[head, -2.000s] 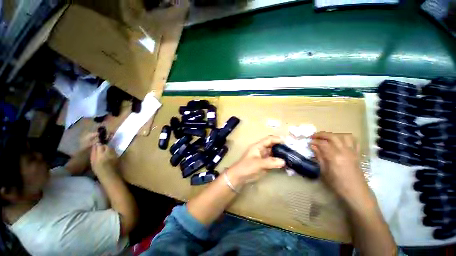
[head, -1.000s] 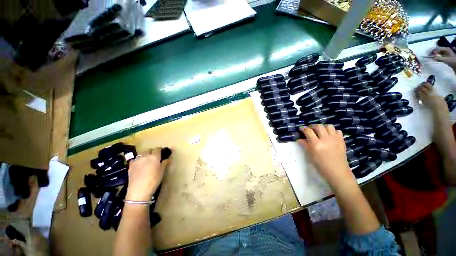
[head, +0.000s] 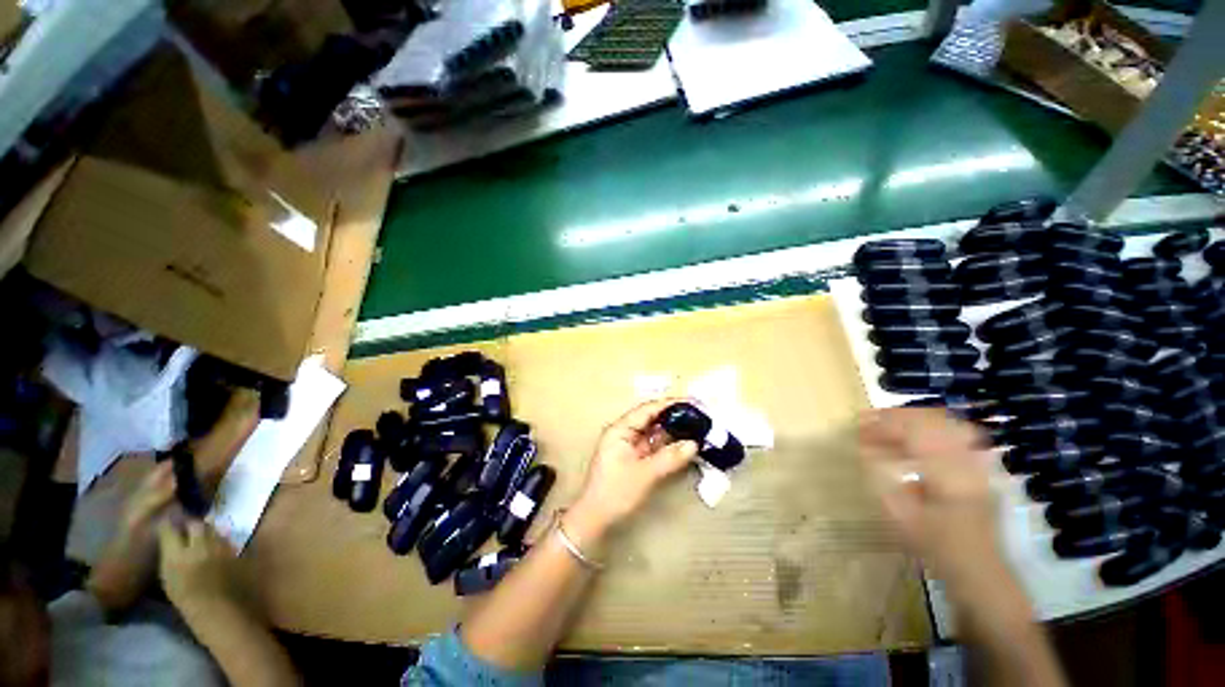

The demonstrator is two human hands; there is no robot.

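Note:
My left hand (head: 631, 463) holds a black unit (head: 688, 423) over the middle of the cardboard mat (head: 672, 591). A small white label shows on black plastic at its lower right; whether this is one unit or two, I cannot tell. White scraps (head: 713, 486) lie beside and below it. My right hand (head: 934, 470) is blurred, at the mat's right edge near the rows; whether it holds a small film, I cannot tell. A loose pile of black units (head: 457, 456), some with white labels, lies on the mat's left. Stacked rows of black units (head: 920, 315) lie at the right.
A green conveyor belt (head: 752, 188) runs behind the mat. White boards (head: 766, 61) and a small parts box (head: 1075, 67) stand beyond it. At the left are a large carton (head: 175, 269), a white strip (head: 276, 450) and another person's hands (head: 195, 550). A pale post (head: 1142, 134) rises at the right.
My left hand has moved from the loose pile to the mat's middle with a black unit. My right hand has left the end of the stacked rows. The view has swung left.

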